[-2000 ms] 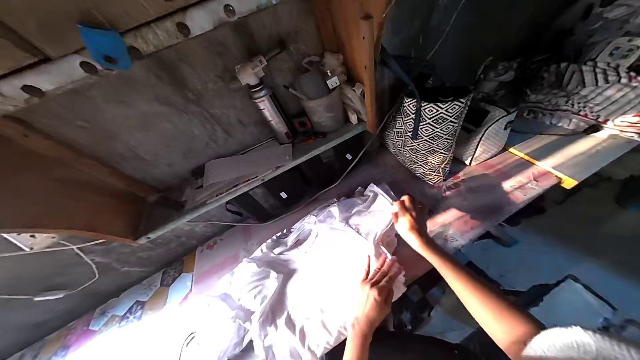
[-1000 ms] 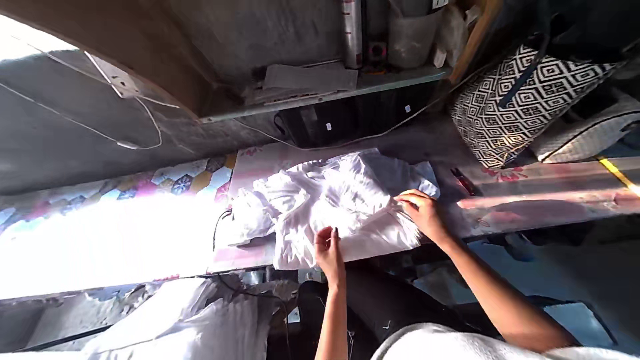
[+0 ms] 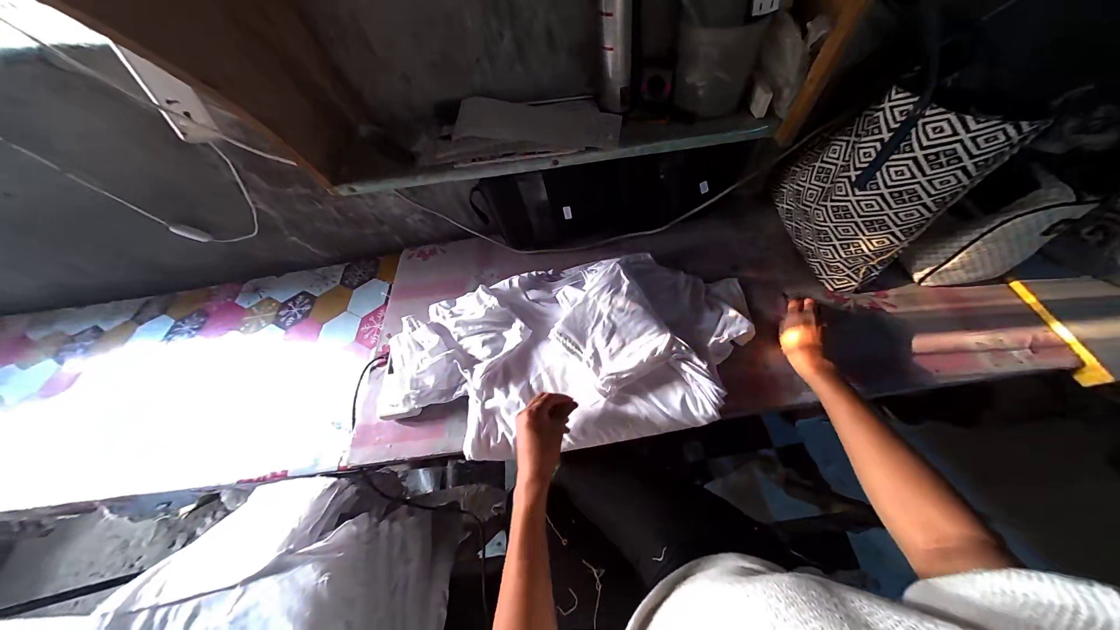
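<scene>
A rumpled white cloth garment [image 3: 604, 341] lies in a loose heap on the table [image 3: 429, 446], near its front edge. My left hand [image 3: 544, 424] hovers at the front of the heap with its fingers curled; whether it grips anything is unclear. To the right of the cloth, my right hand [image 3: 801, 332] rests on the tabletop, its fingertips at a small dark object [image 3: 792, 299] that they mostly hide. Whether that object is gripped cannot be made out.
A black-and-white patterned bag [image 3: 884, 188] and a light bag [image 3: 989, 236] stand at the right. Behind the cloth are a black case [image 3: 604, 201] and a loose cable. A shelf [image 3: 542, 159] overhangs the table. More white cloth [image 3: 289, 560] hangs low at the left.
My right hand has left the white cloth and moved right, to the small dark object on the tabletop. My left hand remains by the cloth's front. The view swung strongly from the first frame.
</scene>
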